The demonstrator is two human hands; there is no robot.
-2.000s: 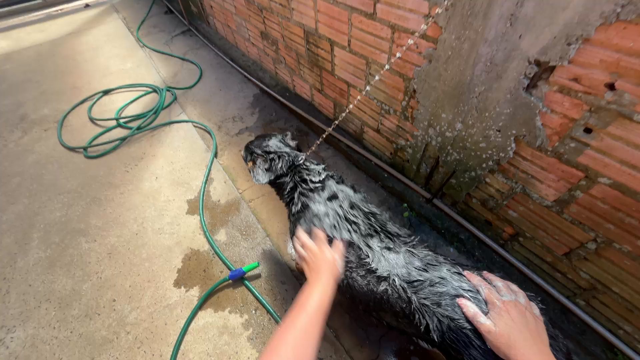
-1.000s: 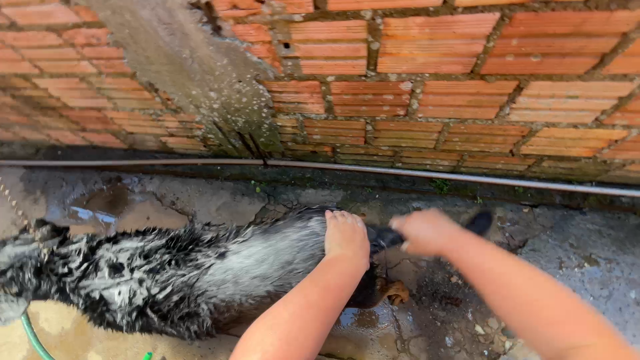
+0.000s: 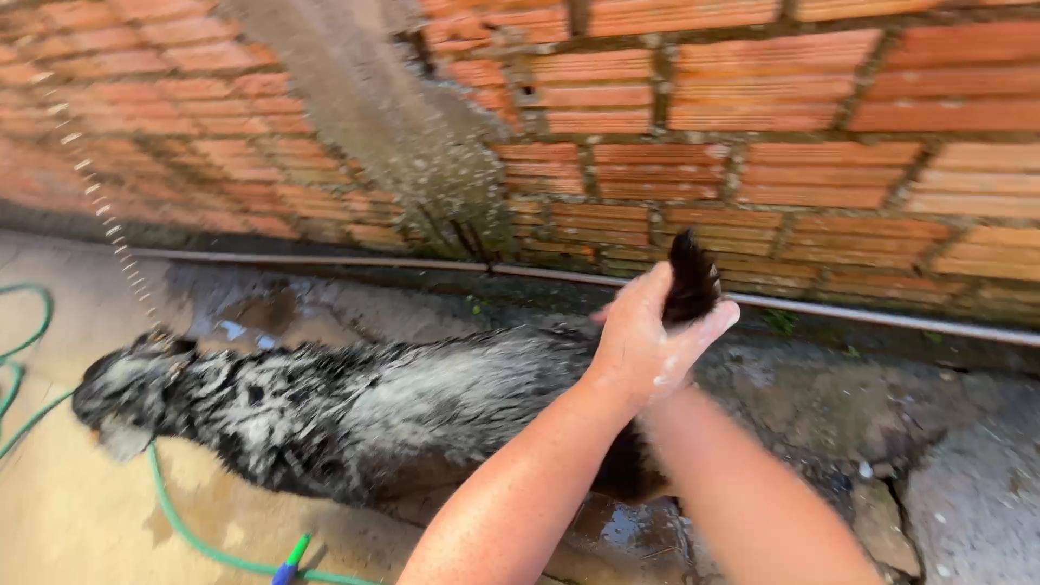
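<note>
A wet black dog (image 3: 349, 414), its back white with lather, stands alongside the wall, head at the left and rump under my hands. My left hand (image 3: 642, 333) is around the dog's tail (image 3: 689, 280), whose dark tip sticks up between thumb and fingers; white suds cling to the skin. Right behind and below it, my right hand (image 3: 678, 374) is mostly hidden by the left one, so its fingers and hold cannot be told. A metal chain (image 3: 110, 219) runs from the dog's neck up to the upper left.
A hollow-brick wall (image 3: 788, 179) with a mortar patch rises behind the dog, a thin pipe (image 3: 390, 262) along its foot. A green garden hose (image 3: 175, 516) with a blue and green nozzle (image 3: 292, 561) lies on the concrete at lower left. Cracked wet paving (image 3: 886, 520) is at right.
My hands, apart on the dog's back two seconds ago, have come together at its tail. The tail tip now points up from my left hand. The view has swung toward the wall.
</note>
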